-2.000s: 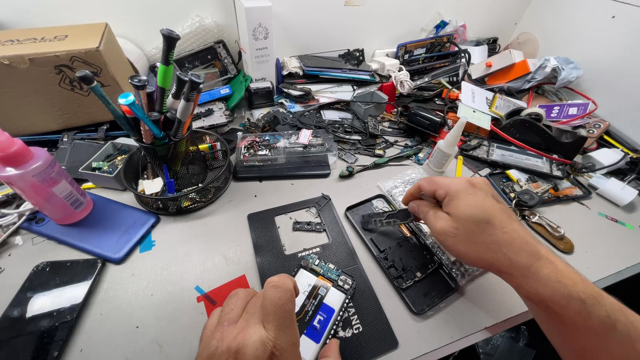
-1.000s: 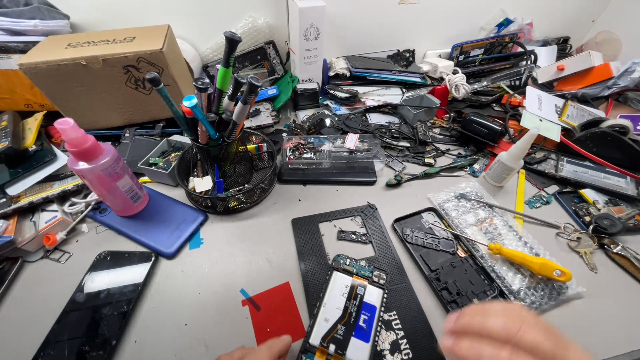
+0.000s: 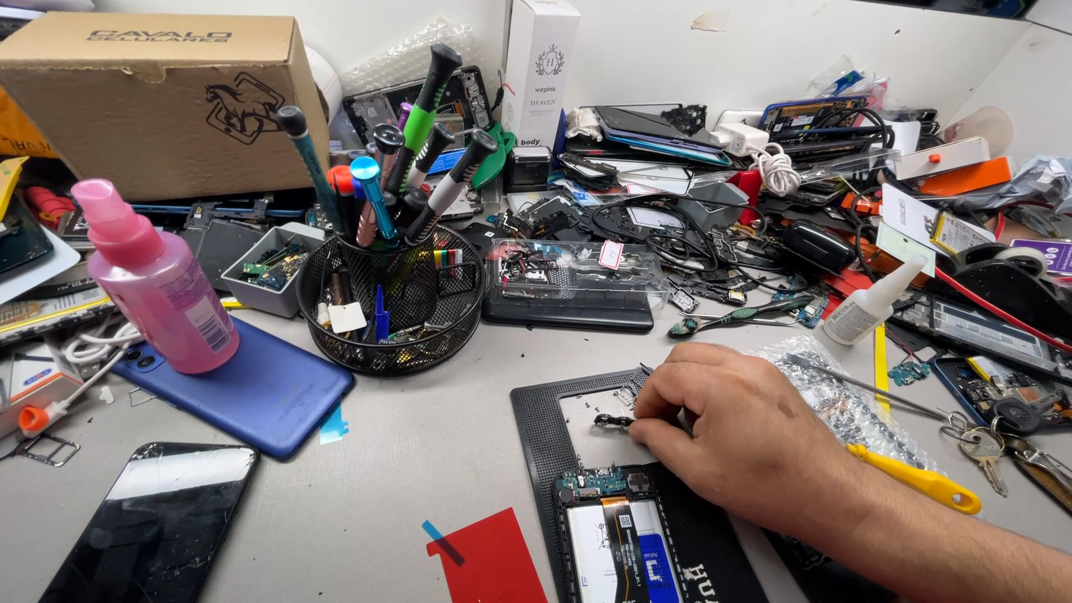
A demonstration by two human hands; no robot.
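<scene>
My right hand (image 3: 737,427) pinches a small black phone part (image 3: 615,421) between thumb and fingertips, over the cut-out of a black work mat (image 3: 536,419). Just below lies an opened phone (image 3: 615,536), its blue circuit board, white battery and black flex cable exposed. The forearm and hand cover part of the mat and most of the black phone housing to the right. A yellow-handled screwdriver (image 3: 917,481) rests beside the wrist, on bubble wrap (image 3: 825,394). My left hand is out of view.
A mesh tool holder (image 3: 394,322) with screwdrivers stands left of centre. A pink spray bottle (image 3: 163,285) stands on a blue phone (image 3: 251,394). A cracked dark phone (image 3: 151,528) and a red sheet (image 3: 490,557) lie nearer. Loose phone parts and cables crowd the back, near a white dropper bottle (image 3: 867,310).
My right hand has moved in over the mat's cut-out and taken hold of the small black part that lay there. My left hand has left the view.
</scene>
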